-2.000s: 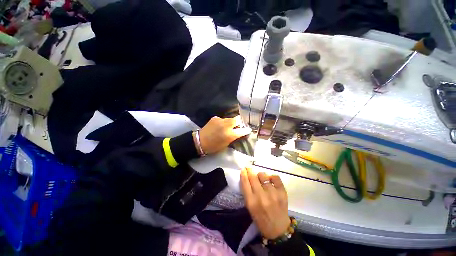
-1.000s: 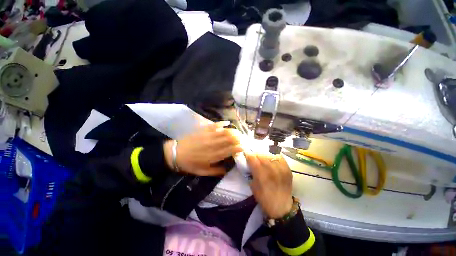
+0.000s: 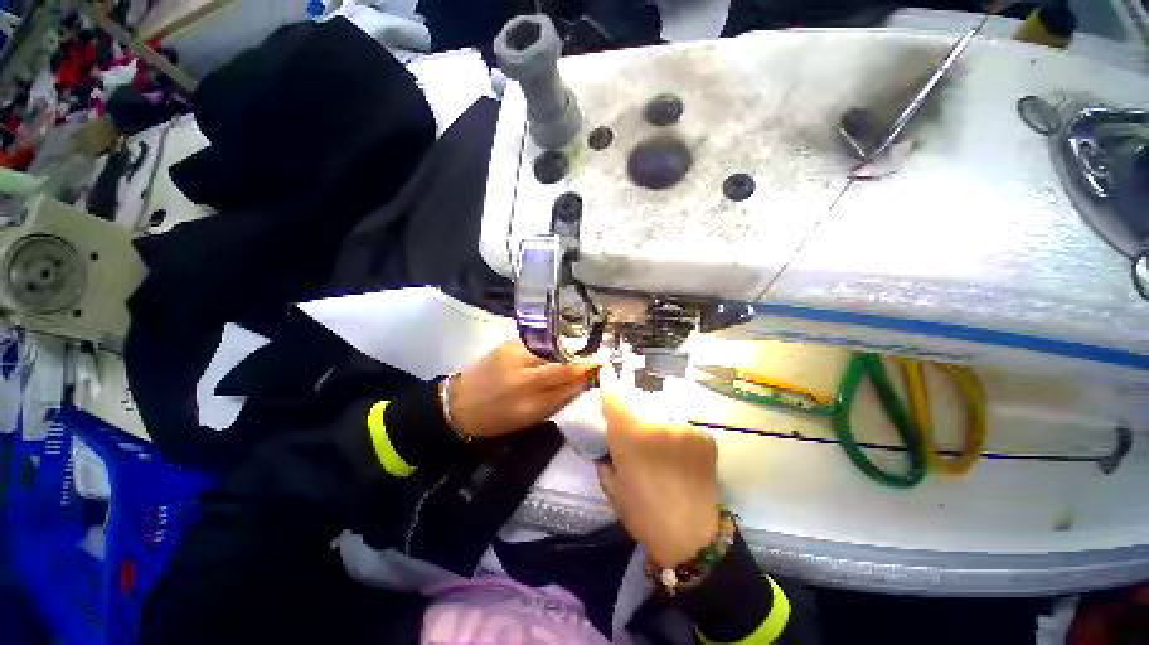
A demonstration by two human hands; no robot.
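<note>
My left hand (image 3: 507,393) and my right hand (image 3: 662,473) meet under the lit needle end of the white sewing machine head (image 3: 706,151). Their fingertips pinch the edge of a white fabric panel (image 3: 391,330) between them. The white panel runs left from my fingers over black fabric (image 3: 302,139) heaped left of and behind the needle. The shiny take-up lever cover (image 3: 538,296) stands just above my left fingertips. The needle and presser foot are lost in glare and behind my fingers.
Scissors with green and yellow handles (image 3: 882,422) lie right of the needle. A blue plastic basket (image 3: 95,529) is at lower left. A beige second machine (image 3: 63,277) stands at far left. A measuring tape (image 3: 832,567) runs along the table's front edge. Pink printed cloth (image 3: 504,615) shows at the bottom.
The view has shifted, so the machine head appears larger and further left. My hands have drawn closer together at the needle than two seconds ago, with my right fingers now bent onto the fabric edge.
</note>
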